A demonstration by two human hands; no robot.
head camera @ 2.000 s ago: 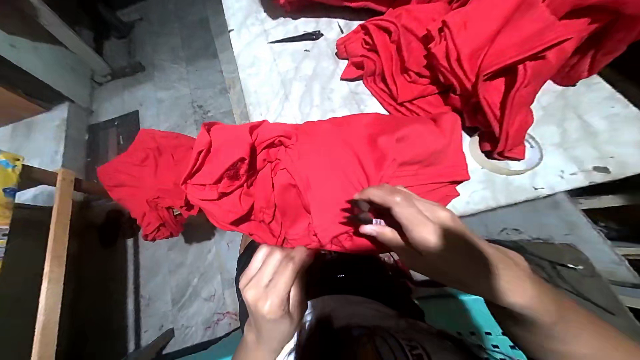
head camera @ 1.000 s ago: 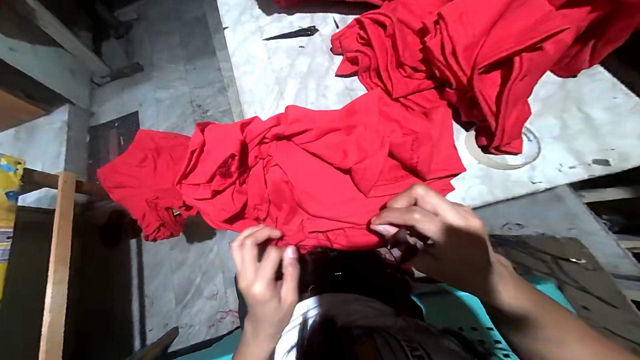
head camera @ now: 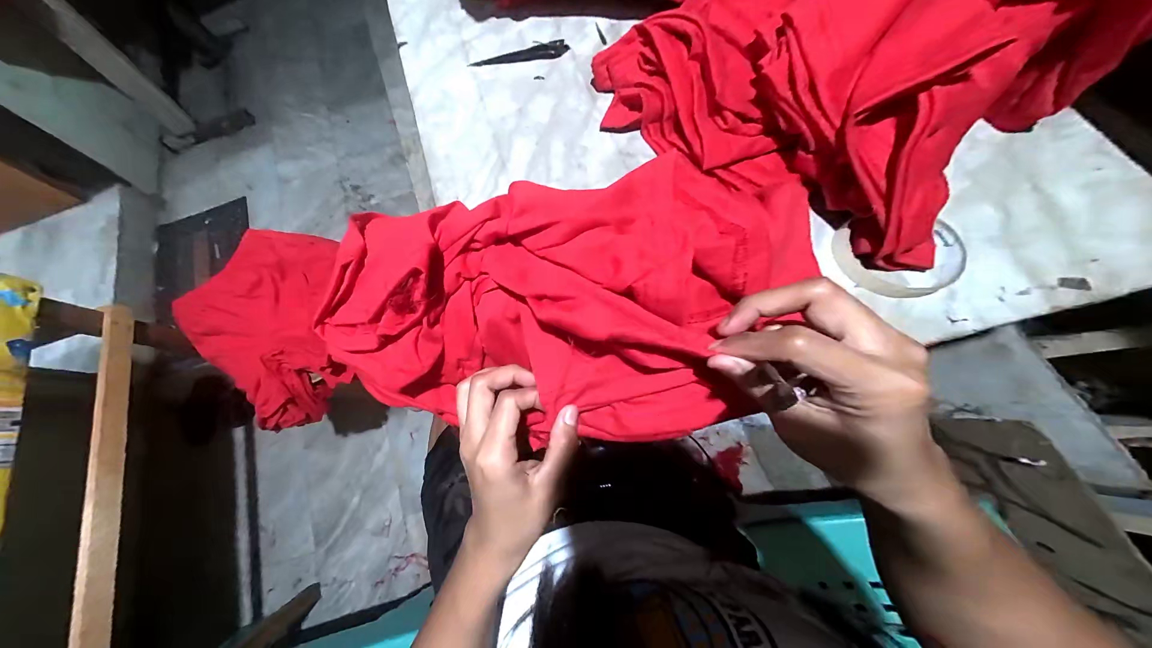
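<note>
A crumpled red fabric garment (head camera: 576, 279) stretches across my lap and onto the table edge. My left hand (head camera: 508, 441) pinches its near edge between thumb and fingers. My right hand (head camera: 828, 378) grips the same garment farther right with thumb and forefinger; a small tool, partly hidden, lies within its curled fingers, and its kind cannot be told. More red cloth (head camera: 252, 315) hangs bunched at the left end. Beyond the garment, a large pile of red fabric pieces (head camera: 837, 99) rests on the white marbled tabletop (head camera: 504, 135).
A roll of tape (head camera: 900, 283) lies partly under the fabric pile. Black thread snips or similar pointed tool (head camera: 522, 54) lies at the table's far left. A wooden post (head camera: 103, 477) stands at the left. I sit on a teal plastic seat (head camera: 810, 549).
Both hands stay at the garment's near edge, my right hand now gripping a little farther up on it. The garment's right part, flatter two seconds ago, is now gathered in folds.
</note>
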